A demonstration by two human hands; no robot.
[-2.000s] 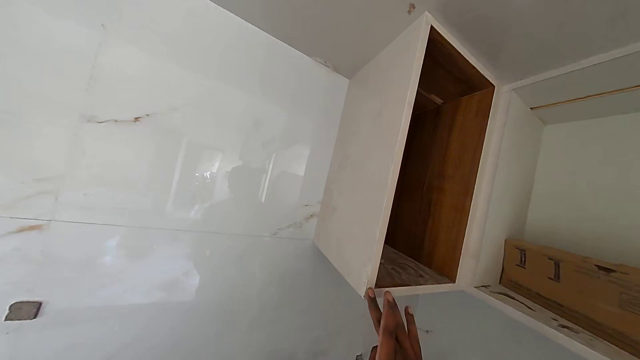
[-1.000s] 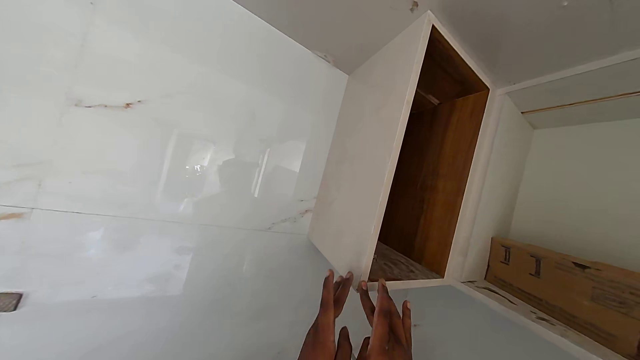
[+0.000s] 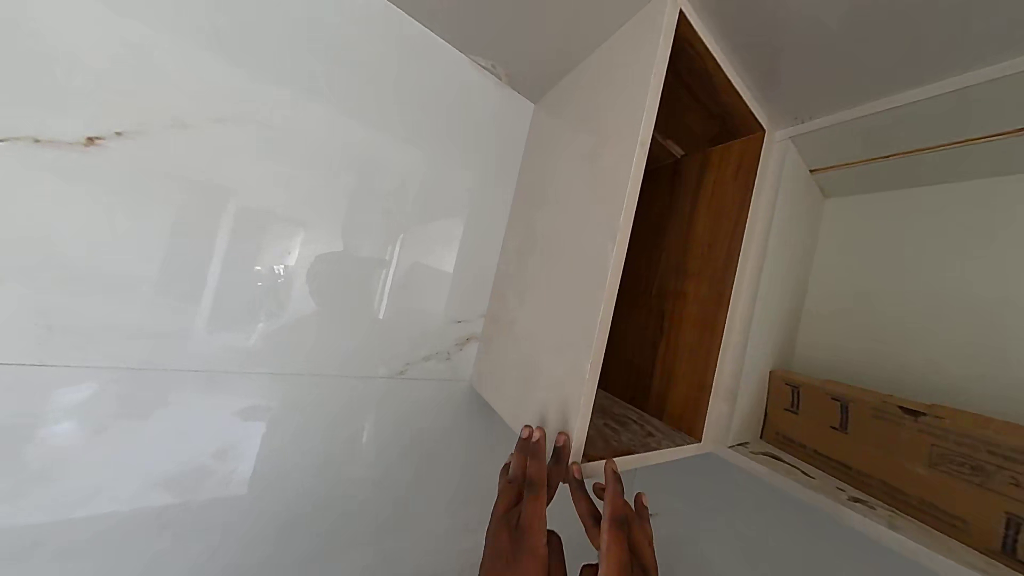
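A white wall cabinet (image 3: 568,240) with a brown wood-grain inside stands against the wall, its front without a door. My left hand (image 3: 524,504) is raised with its fingers extended, its fingertips at the bottom of the cabinet's side panel. To the right of it, my right hand (image 3: 614,520) has its fingers apart at the cabinet's lower front corner. Neither hand holds anything. Whether the fingertips press on the panel I cannot tell. The lower parts of both hands are cut off by the frame.
Glossy white marble-look wall tiles (image 3: 240,240) fill the left side and mirror a person's outline. A cardboard box (image 3: 888,448) lies on a white shelf (image 3: 864,504) at the lower right. The ceiling (image 3: 848,56) meets the cabinet's top.
Two seconds ago only one hand showed clearly, at the cabinet's lower corner. Both hands are now there, and the left one has moved up onto the side panel's bottom.
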